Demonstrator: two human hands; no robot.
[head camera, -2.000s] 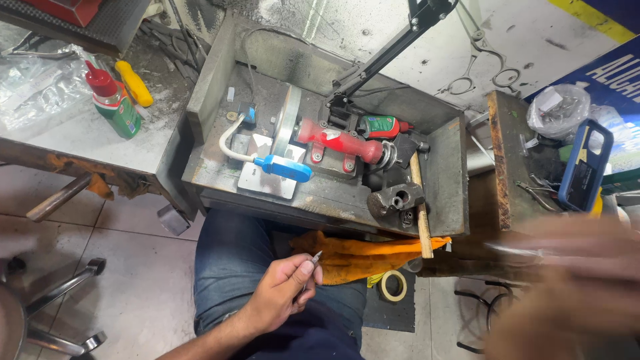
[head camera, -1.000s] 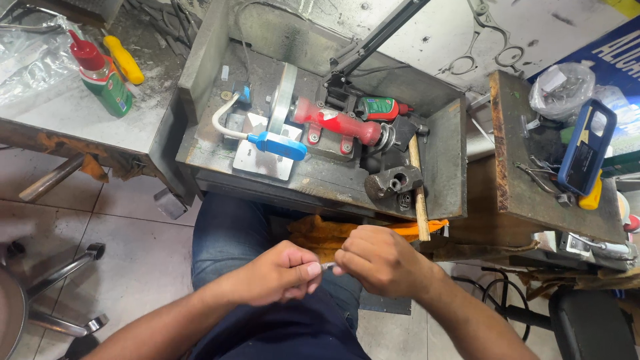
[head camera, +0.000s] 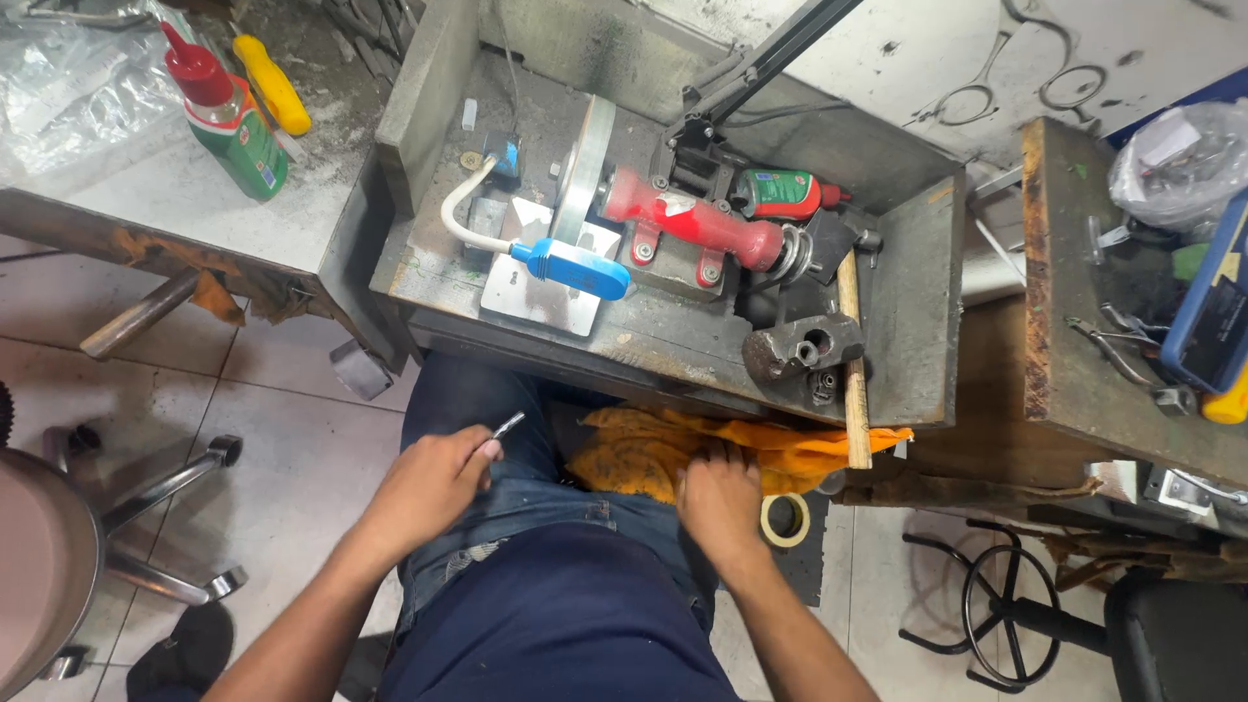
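Pinched in my left hand (head camera: 450, 476), above my left thigh, is a small metal piece (head camera: 507, 425) whose tip sticks out past the fingers; its exact kind is unclear. My right hand (head camera: 720, 487) rests on an orange cloth (head camera: 634, 453) over my lap, below the bench edge; whether its fingers grip the cloth is hard to see. Beyond both hands stands a red bench grinder (head camera: 692, 219) with a wheel (head camera: 585, 171) on its left. A blue lamp head (head camera: 577, 270) on a white flexible neck hangs before the wheel, above a metal plate (head camera: 546, 307).
A wooden-handled hammer (head camera: 854, 390) overhangs the bench tray's front edge (head camera: 673, 375), beside dark metal parts (head camera: 799, 349). A green bottle (head camera: 780, 193) lies behind the grinder; another (head camera: 229, 127) stands left, near a yellow handle (head camera: 273, 86). A tape roll (head camera: 785, 520) sits below my right hand.
My hands were together a second ago and are now apart. My right hand has moved down onto the orange cloth; my left has moved left, still with the small metal piece.
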